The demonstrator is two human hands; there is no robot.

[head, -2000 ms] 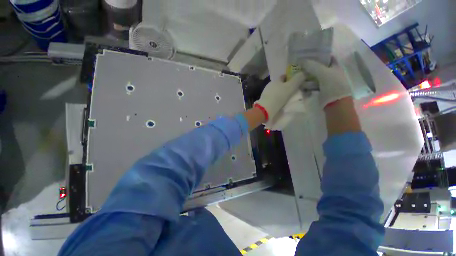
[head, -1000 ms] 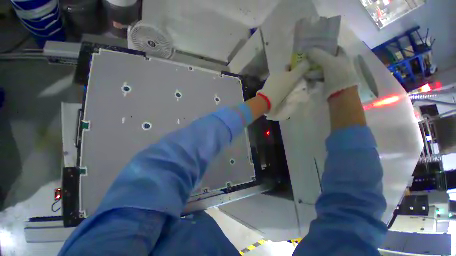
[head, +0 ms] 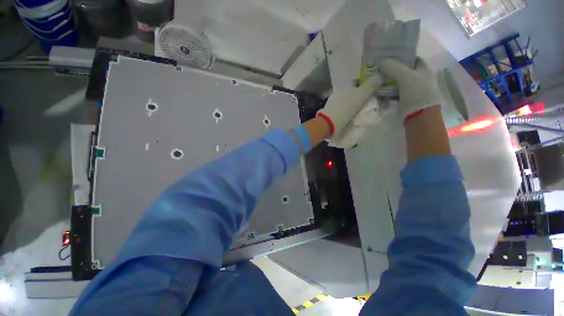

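A grey translucent pouch (head: pixel 392 42) is held upright over the light-grey machine surface, its upper edge uneven. A yellow label (head: pixel 369 73) shows at its lower left. My left hand (head: pixel 351 108), in an off-white knitted glove with a red cuff edge, grips the pouch's lower left. My right hand (head: pixel 413 89), gloved the same way, is closed on its lower right. A loose white cloth (head: pixel 358 126) is bunched below the pouch by my left hand. The fingertips partly overlap and cannot be told apart clearly.
A large perforated grey plate (head: pixel 136 179) lies on the machine bed to the left, partly under my left sleeve. A round white fan (head: pixel 183 46) is behind it. A metal rail (head: pixel 278 245) runs along the near edge. A blue rack (head: pixel 498 71) stands at right.
Since two seconds ago, both hands and the pouch have risen slightly, and the pouch's upper part shows more. The plate has shifted a little left in view.
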